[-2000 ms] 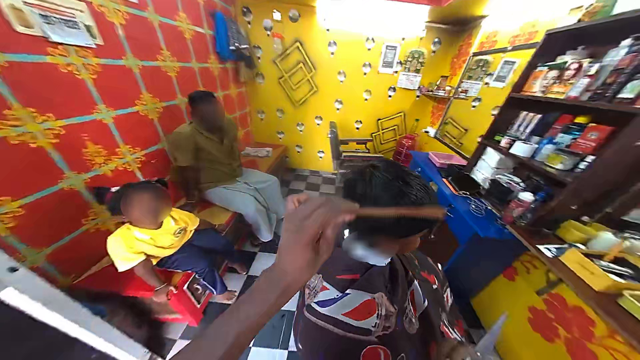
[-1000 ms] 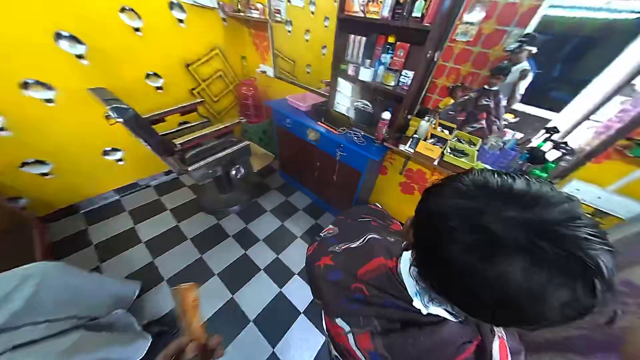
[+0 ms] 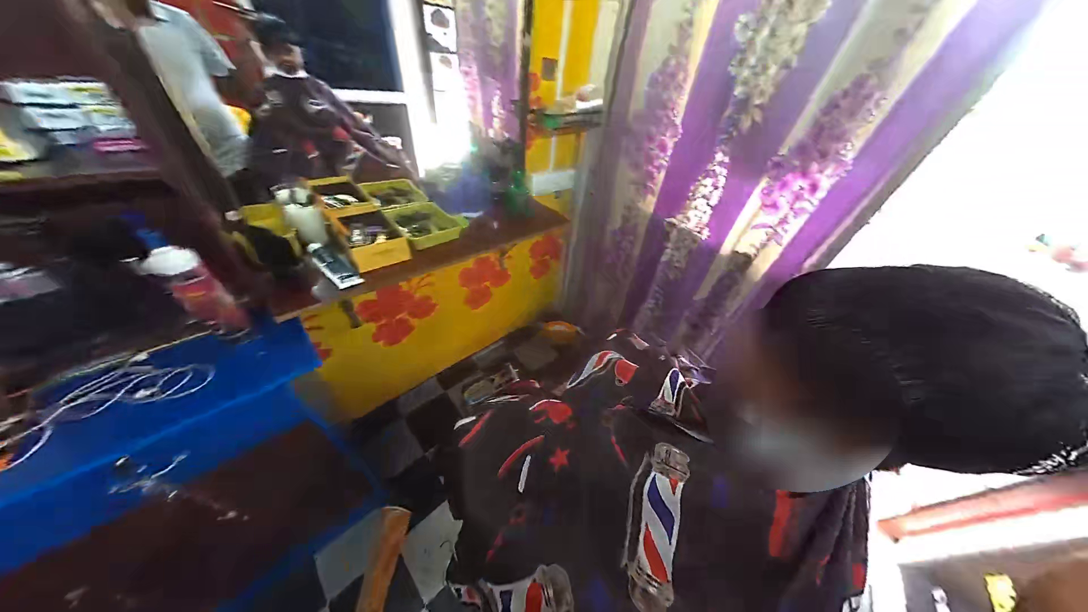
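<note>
A brown stick-like piece, likely the end of a comb (image 3: 384, 557), rises from the bottom edge left of centre; whatever holds it is out of view. Neither of my hands shows. To the right sits a person with short black hair (image 3: 926, 365), head tilted down, the face blurred. A dark barber's cape (image 3: 561, 476) with printed red, white and blue barber poles covers the person's shoulders and front.
Yellow trays (image 3: 374, 246) with small items, a tube (image 3: 334, 265) and bottles stand on the mirror ledge. A blue cabinet top (image 3: 255, 374) with a white cable (image 3: 127, 382) is at left. Purple floral curtains (image 3: 680, 170) hang behind. Checkered floor lies below.
The view has swung far right, from the seated people and yellow wall to the mirror ledge and curtains. The hand seen earlier with the brown piece has left view.
</note>
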